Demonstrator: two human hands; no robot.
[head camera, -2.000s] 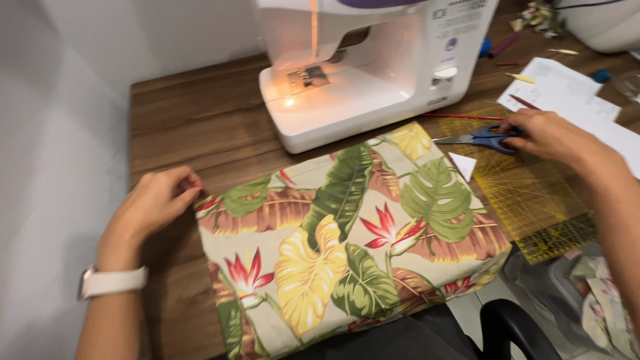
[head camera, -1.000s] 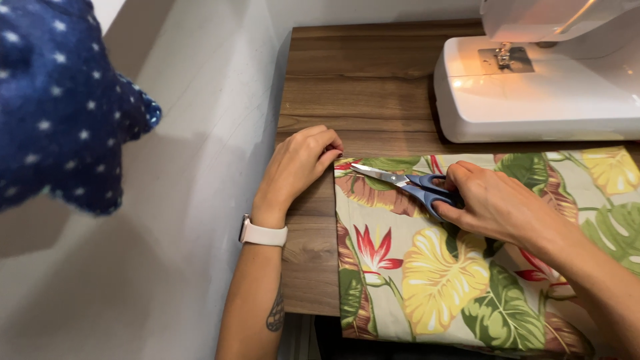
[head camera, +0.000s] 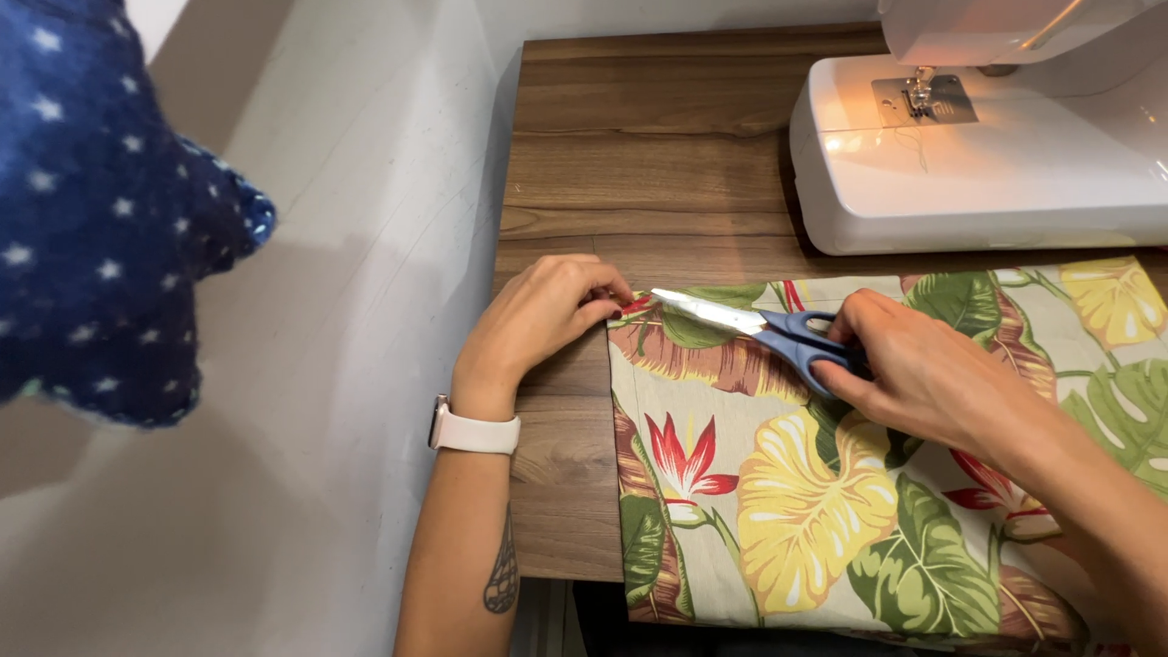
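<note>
A leaf-and-flower print fabric (head camera: 821, 511) lies on the brown wooden table and reaches over its front edge. My left hand (head camera: 547, 315) pinches the fabric's upper left corner between thumb and fingers. My right hand (head camera: 922, 374) holds blue-handled scissors (head camera: 721, 315) above the fabric, fingers in the loops. The blades look closed or nearly so, with their tips just right of my left fingertips at that corner.
A white sewing machine (head camera: 967, 182) with its lamp lit stands behind the fabric at the right. The wooden table (head camera: 639, 164) meets a pale wall on the left. A dark blue star-print fabric thing (head camera: 100, 219) hangs in the left foreground.
Two seconds ago my right hand was at the scissors on the yellow cutting mat; now it has them near my left hand at the fabric's corner. The view has swung left.
</note>
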